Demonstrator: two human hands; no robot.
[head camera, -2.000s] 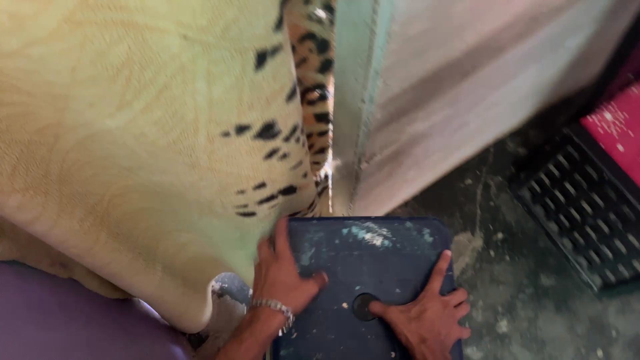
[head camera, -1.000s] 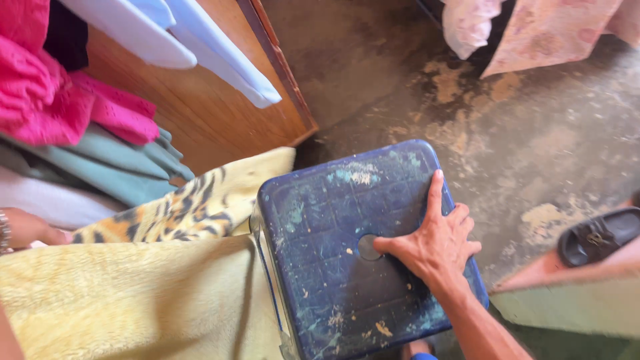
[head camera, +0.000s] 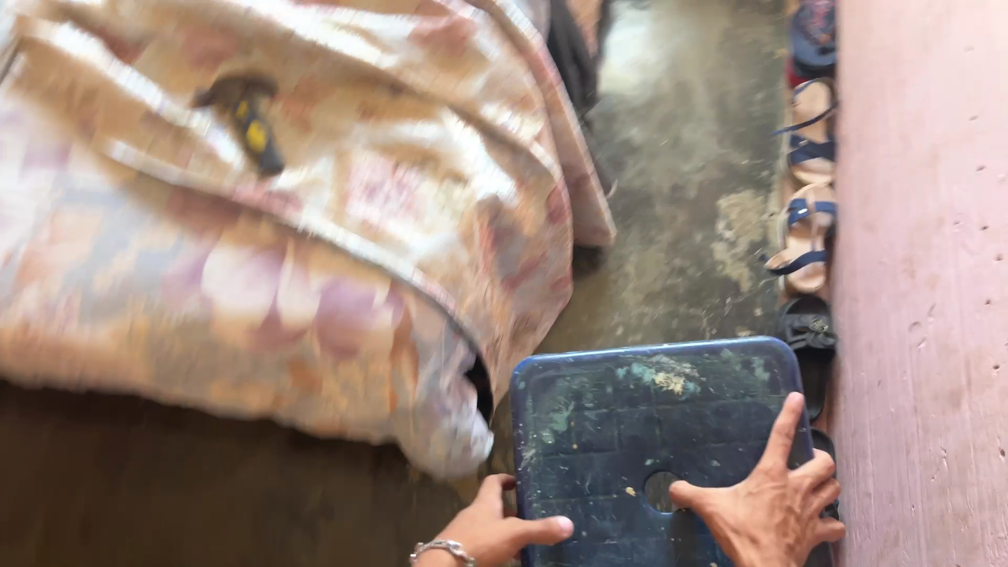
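A dark blue plastic stool (head camera: 598, 417) with a worn, paint-marked square seat and a round hole in its middle fills the lower part of the view. My left hand (head camera: 504, 516), with a metal bracelet at the wrist, grips the stool's left edge, its thumb on top. My right hand (head camera: 768, 500) spans the right side of the seat, with the thumb at the hole and the fingers over the right edge. The legs of the stool are hidden.
A floral plastic cover (head camera: 331, 260) drapes over something at left, with a hammer (head camera: 252, 122) lying on it. Sandals (head camera: 807, 236) line the foot of a pink wall (head camera: 921, 276) at right. Stained concrete floor (head camera: 677, 197) runs between.
The view has swung from the wooden furniture and clothes to the floral cover and sandals. My left hand, on the yellowish blanket one second ago, is now at the stool's left edge.
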